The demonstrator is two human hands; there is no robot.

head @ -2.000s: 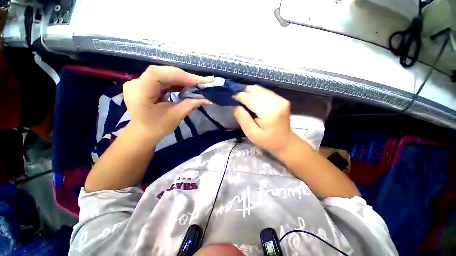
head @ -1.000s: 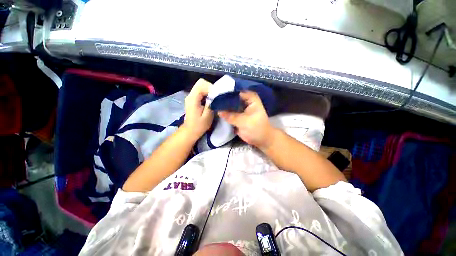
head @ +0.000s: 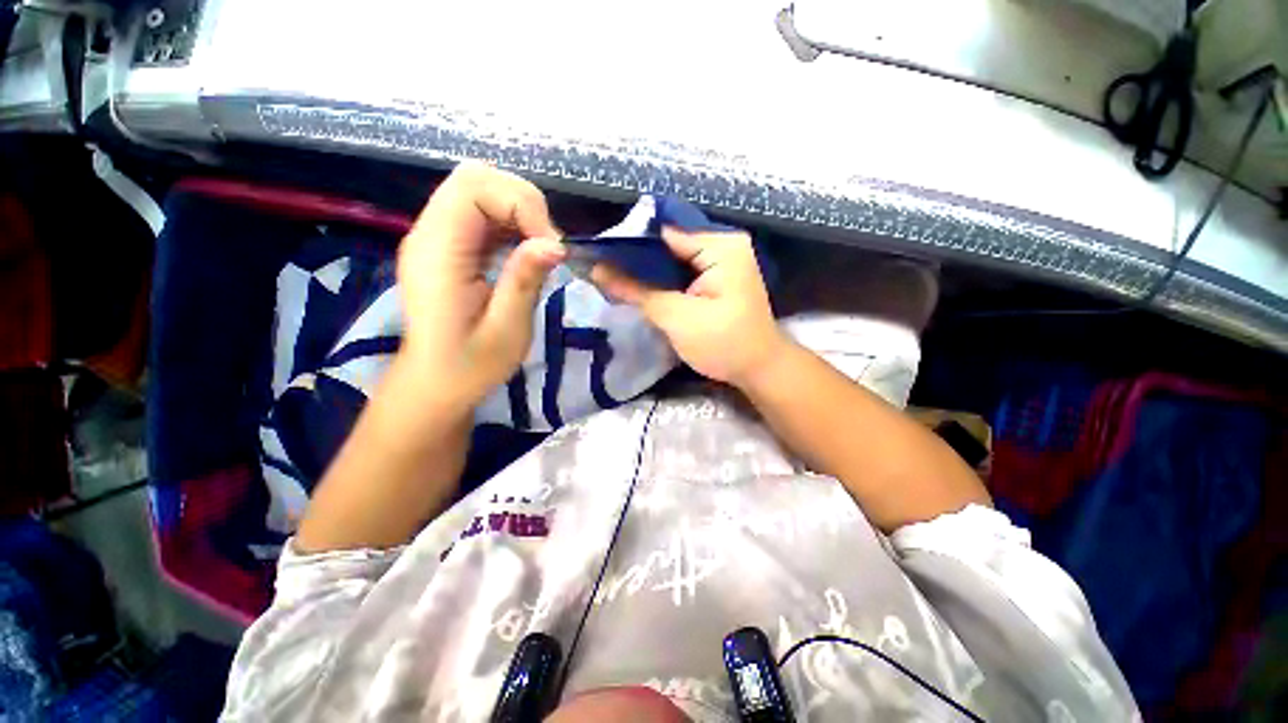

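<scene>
A navy and light grey knit garment (head: 593, 353) lies on my lap, with navy stripes on the grey part, and spreads left over the bin. My right hand (head: 713, 304) grips a navy edge of it just below the table's front edge. My left hand (head: 473, 283) is beside it, thumb and index finger pinched together at the end of the navy edge; the hand is slightly blurred. What exactly is between the left fingertips is too small to tell. A small white-grey piece of the cloth sticks up between the hands.
The white machine table (head: 495, 71) has a silvery ruler-like front edge. Black scissors (head: 1155, 113) lie at its right. Cloth-filled bins with red-maroon rims stand at left (head: 212, 565) and right (head: 1187, 389). A thin black cord hangs over my printed shirt.
My left hand has moved left and up from the bunched cloth, fingertips at its edge. My right hand still holds the navy part. The striped grey cloth on my lap is more exposed.
</scene>
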